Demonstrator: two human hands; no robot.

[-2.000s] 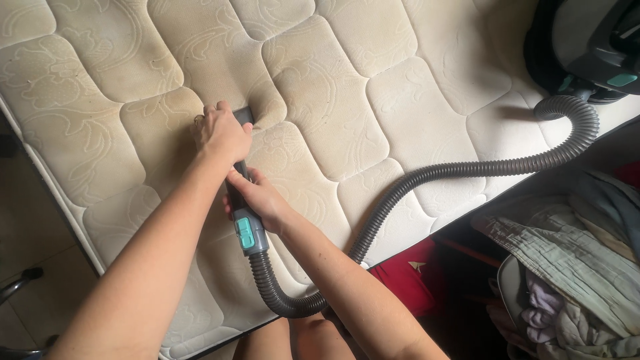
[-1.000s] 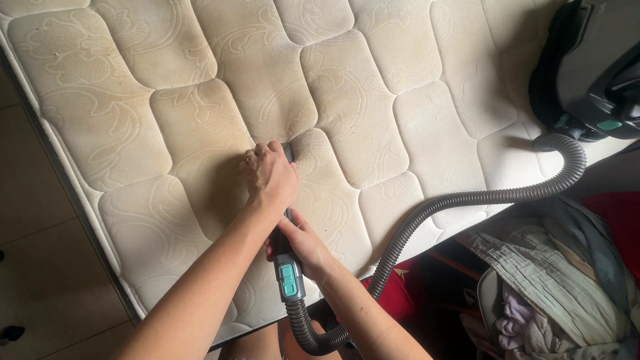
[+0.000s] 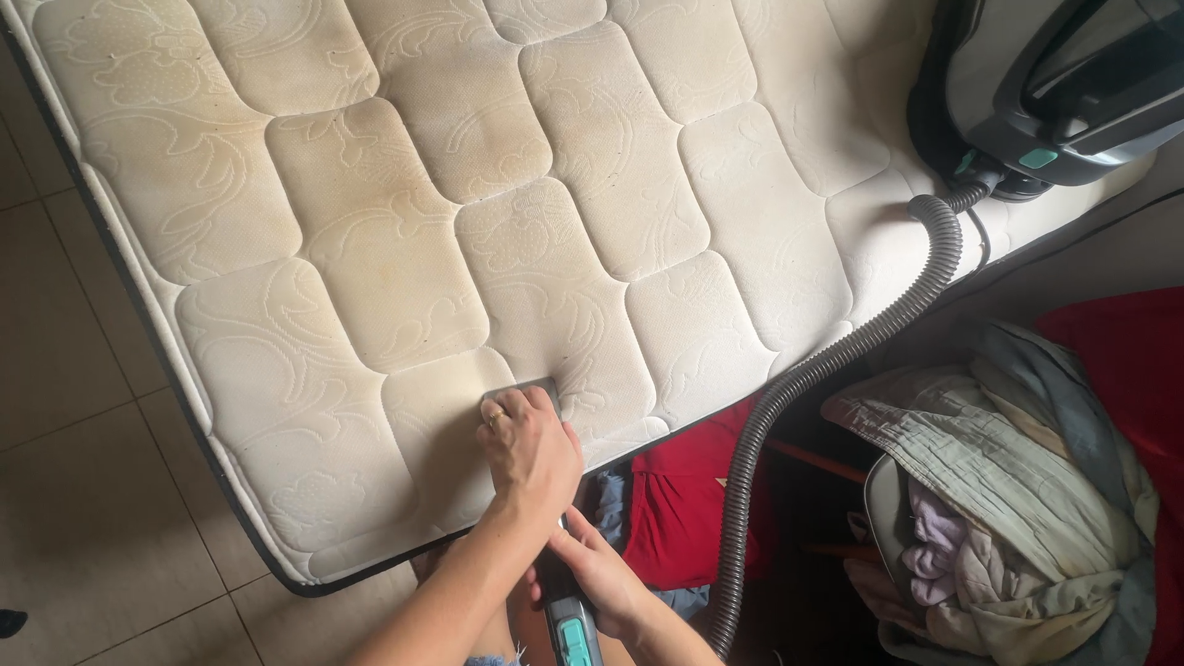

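Note:
My left hand (image 3: pixel 529 449), with a ring on one finger, presses down on the grey nozzle head (image 3: pixel 546 387) of a vacuum cleaner, close to the near edge of the quilted cream mattress (image 3: pixel 398 268). Just below it, my right hand (image 3: pixel 592 578) is wrapped around the dark vacuum handle (image 3: pixel 557 578), which has a teal latch (image 3: pixel 573 640). A grey corrugated hose (image 3: pixel 754 444) curves up on the right to the vacuum cleaner's body (image 3: pixel 1045 102), which stands on the mattress. Yellowish stains mark the fabric. My left hand hides part of the nozzle.
Crumpled bedding (image 3: pixel 999 444) and lilac cloth (image 3: pixel 934 541) fill a container at the lower right. Red fabric (image 3: pixel 680 499) lies below the mattress edge, beside the hose. A thin black cable (image 3: pixel 1091 233) runs behind the mattress. Tiled floor (image 3: pixel 92 499) shows at the left.
Both hands have drawn the nozzle toward me, from farther in on the mattress to its near edge. The view has shifted too. The grip on nozzle and handle stays the same.

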